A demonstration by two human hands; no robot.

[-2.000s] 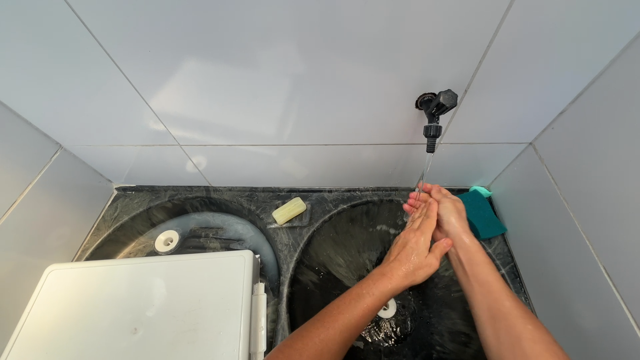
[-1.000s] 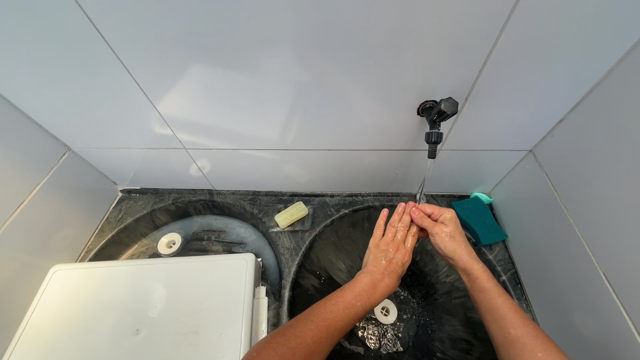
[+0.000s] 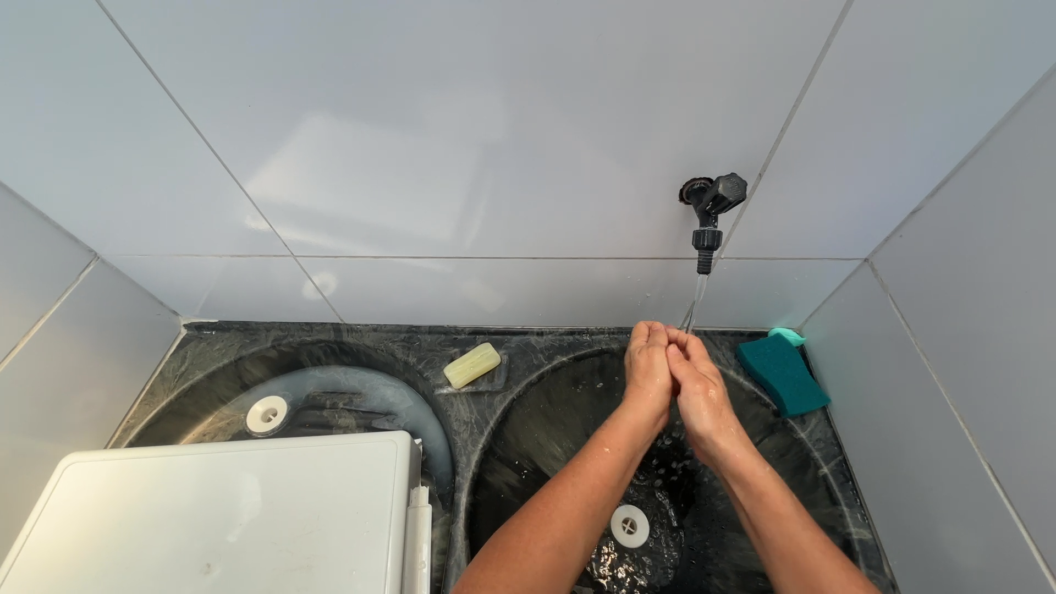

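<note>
Water runs from a black plastic tap [image 3: 708, 219] on the tiled wall onto my two wet hands, which meet just below its spout. My left hand [image 3: 649, 371] presses against my right hand [image 3: 700, 384], fingers curled together; no object shows between them. Beneath them lies the right round basin [image 3: 536, 429] of a dark marbled sink, with water around its white drain [image 3: 630, 525]. A pale yellow bar of soap [image 3: 472, 365] rests on the ledge between the basins. To the right of my hands, a teal sponge [image 3: 782, 373] lies at the back corner.
A white plastic lid or panel [image 3: 223, 511] covers the front of the left basin [image 3: 330, 351], where another white drain piece [image 3: 267, 415] shows. A light green item [image 3: 786, 336] sits behind the sponge. Pale tiled walls [image 3: 973, 330] close in the back and both sides.
My left hand, laid flat with fingers spread a second ago, is now curled and upright against my right hand. Both hands stay under the running water.
</note>
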